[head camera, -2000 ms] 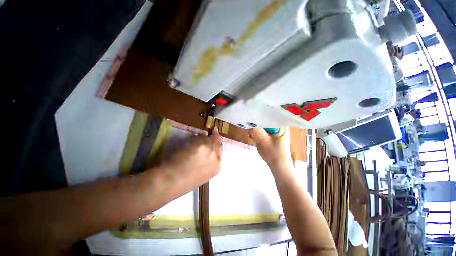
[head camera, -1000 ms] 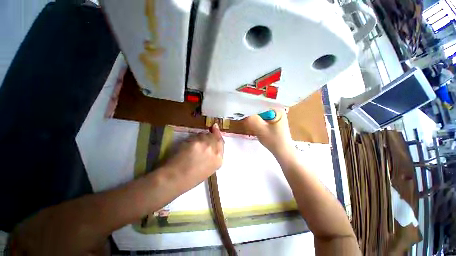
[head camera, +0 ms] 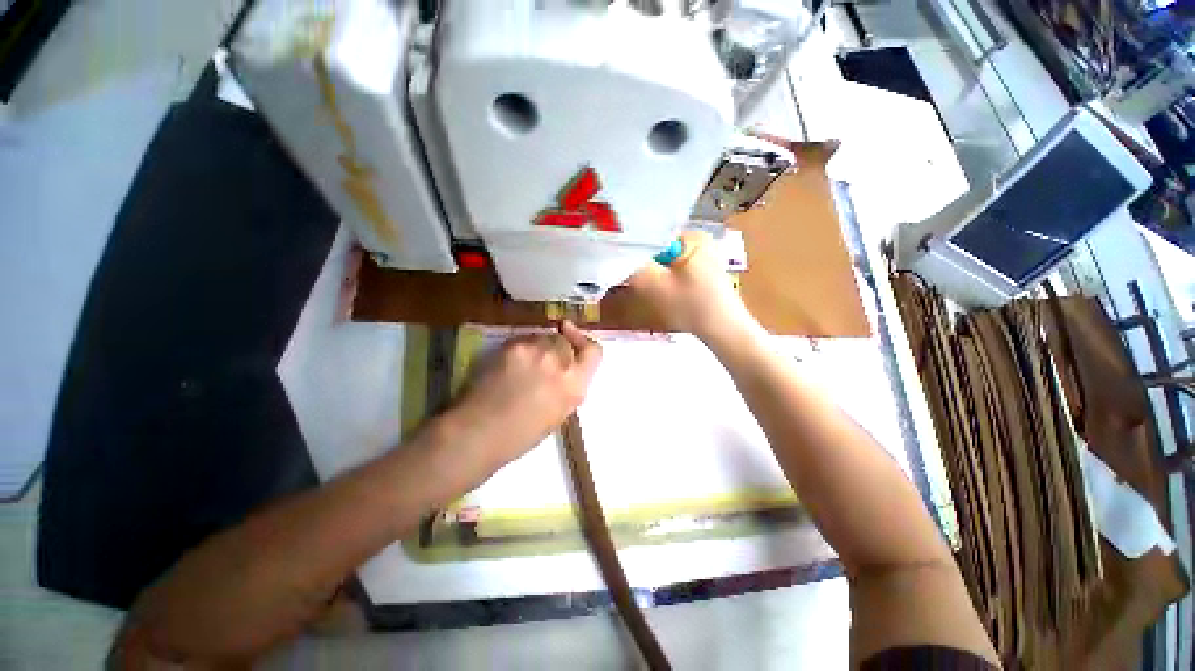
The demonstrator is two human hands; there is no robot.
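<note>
A brown bag panel (head camera: 806, 262) lies flat under the white sewing machine head (head camera: 577, 118). My left hand (head camera: 531, 380) pinches a brown handle strap (head camera: 596, 511) at the panel's near edge, just below the yellow clamp (head camera: 573, 312). The strap hangs from under my hand toward the bottom of the picture. My right hand (head camera: 688, 286) is on the panel right of the clamp, closed around a small tool with a turquoise handle (head camera: 671, 252). The tool's tip is hidden by the machine head.
The white template (head camera: 695, 433) with yellow tape borders lies under my forearms. A black sheet (head camera: 184, 354) is at the left. Stacked brown panels with straps (head camera: 1009, 459) are at the right, below a control panel (head camera: 1048, 210). The machine head overhangs both hands.
The camera view has shifted, so the machine head appears further left and more of the table shows. Both hands stay beside the clamp, with the strap and turquoise tool still held.
</note>
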